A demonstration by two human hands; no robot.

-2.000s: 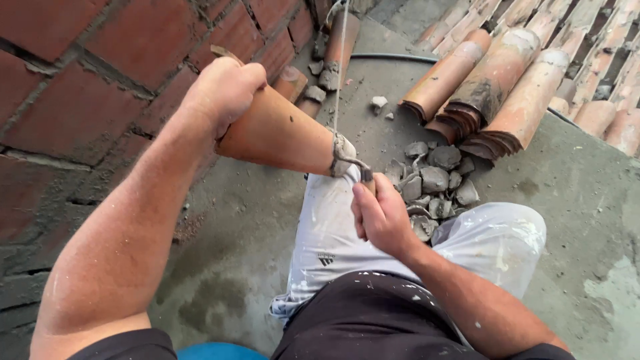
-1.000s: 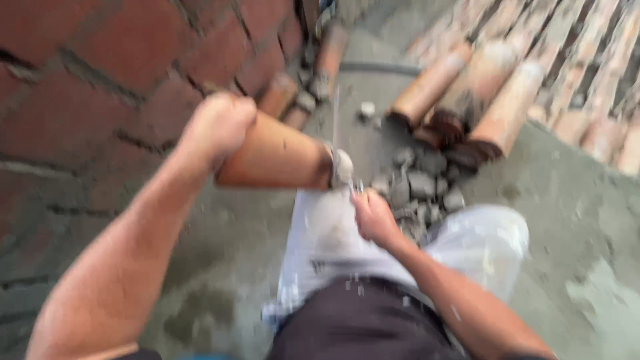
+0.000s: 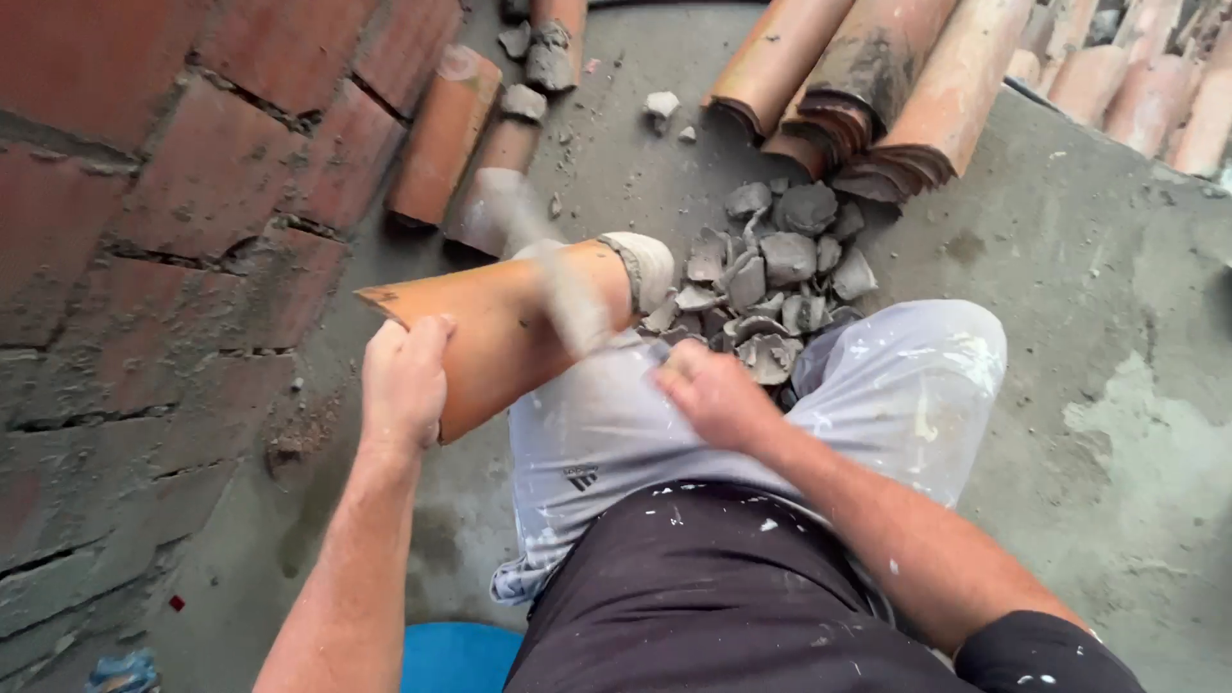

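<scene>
My left hand [image 3: 409,385] grips the wide near end of a curved clay roof tile [image 3: 510,327], thumb on its upper face. The tile slants away to the right over my left leg. Grey mortar [image 3: 643,269] clings around its far end. Closed around the handle of a tool is my right hand [image 3: 712,390], just right of the tile. The tool's head [image 3: 568,289], a pale blurred streak, lies across the view of the tile; its exact kind and whether it touches the tile cannot be told.
Broken mortar pieces [image 3: 770,269] lie heaped beyond my knees. Stacked roof tiles [image 3: 895,96] rest behind them, with more tiles [image 3: 448,135] beside the brick wall [image 3: 221,144] at left. Part of a blue round object [image 3: 457,654] shows below.
The tile's near end has swung lower and toward me with my left hand. The tool's head, earlier at the tile's mortared end, is now a blur over the tile's middle.
</scene>
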